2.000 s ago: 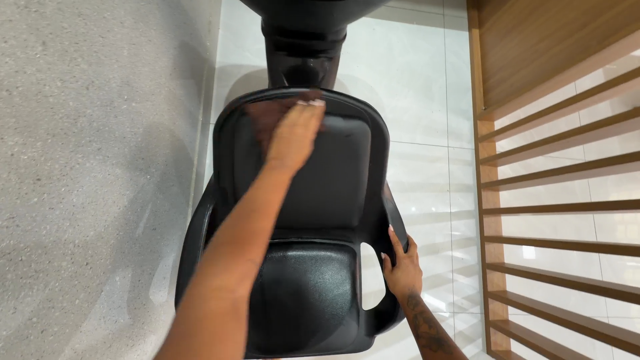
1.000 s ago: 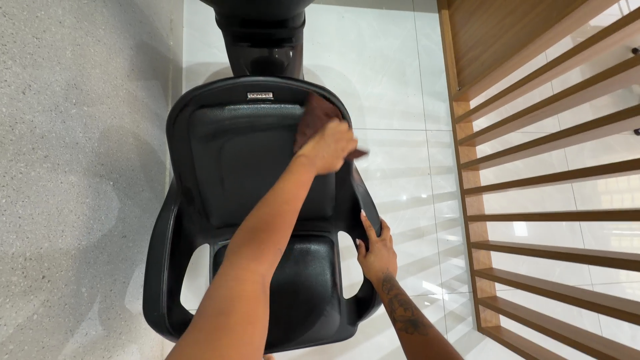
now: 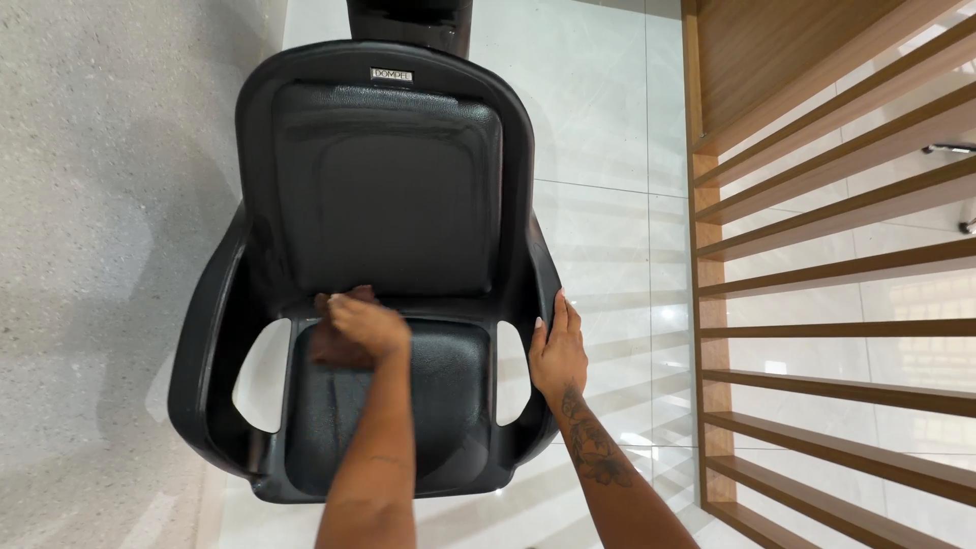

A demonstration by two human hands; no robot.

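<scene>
A black padded armchair of the salon kind [image 3: 396, 206], with a maker's plate reading Dompel at the top of its backrest, fills the middle of the head view. My left hand [image 3: 367, 324] presses a dark reddish-brown cloth [image 3: 339, 347] on the left rear part of the seat cushion [image 3: 450, 396], near the foot of the backrest. Around the outer side of the right armrest [image 3: 543, 282] rests my right hand [image 3: 560, 351], its fingers on the rim and no object seen in it.
A speckled grey wall or panel [image 3: 99, 229] runs along the left. A wooden slatted partition [image 3: 709, 305] stands at the right over pale floor tiles [image 3: 602, 229]. Behind the backrest is a glossy black pedestal [image 3: 412, 23].
My left hand has moved with the cloth from the upper right of the backrest down to the seat's left rear. My right hand stays at the right armrest.
</scene>
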